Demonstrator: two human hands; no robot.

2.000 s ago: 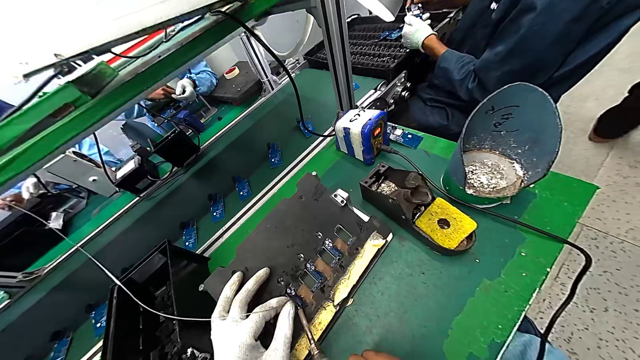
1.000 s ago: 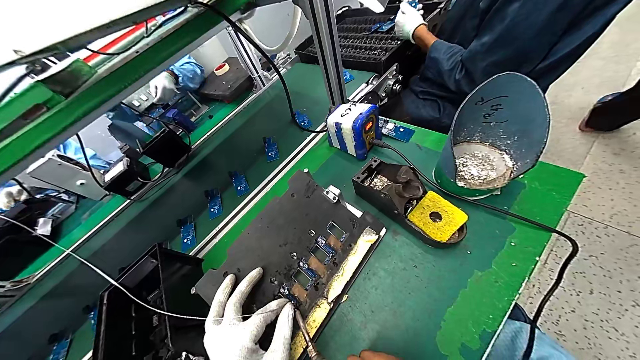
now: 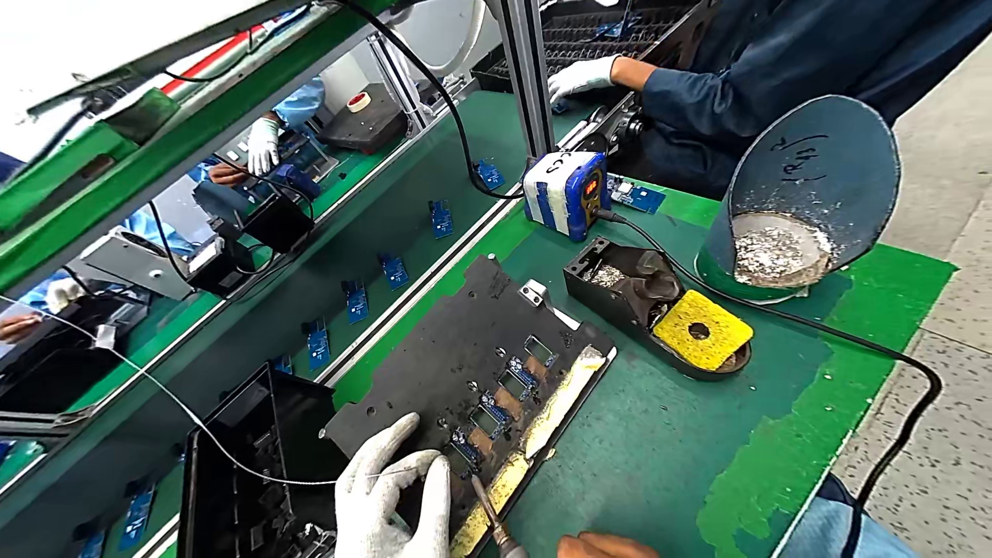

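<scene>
My left hand (image 3: 395,492), in a white glove, pinches a thin solder wire (image 3: 256,473) between thumb and finger at the lower left of a black soldering fixture (image 3: 442,341). A soldering iron (image 3: 490,508) points up at the nearest blue circuit board (image 3: 465,449) in that fixture; its tip is close to the board. Only the bare fingers of my right hand (image 3: 604,545) show at the bottom edge, beside the iron's handle; their grip is cut off by the frame. More small boards (image 3: 490,415) lie in a row along the fixture, next to a yellowish strip (image 3: 558,407).
An iron stand with a yellow sponge (image 3: 701,329), a blue and white soldering station (image 3: 566,194) and a cut container of solder scraps (image 3: 814,194) stand behind. A black cable crosses the right side. Black bins (image 3: 263,434) are at left. A co-worker's gloved hand (image 3: 585,77) is at the top.
The co-worker's gloved hand at the top has come down toward the tray's near edge. My left hand stays at the fixture with the solder wire.
</scene>
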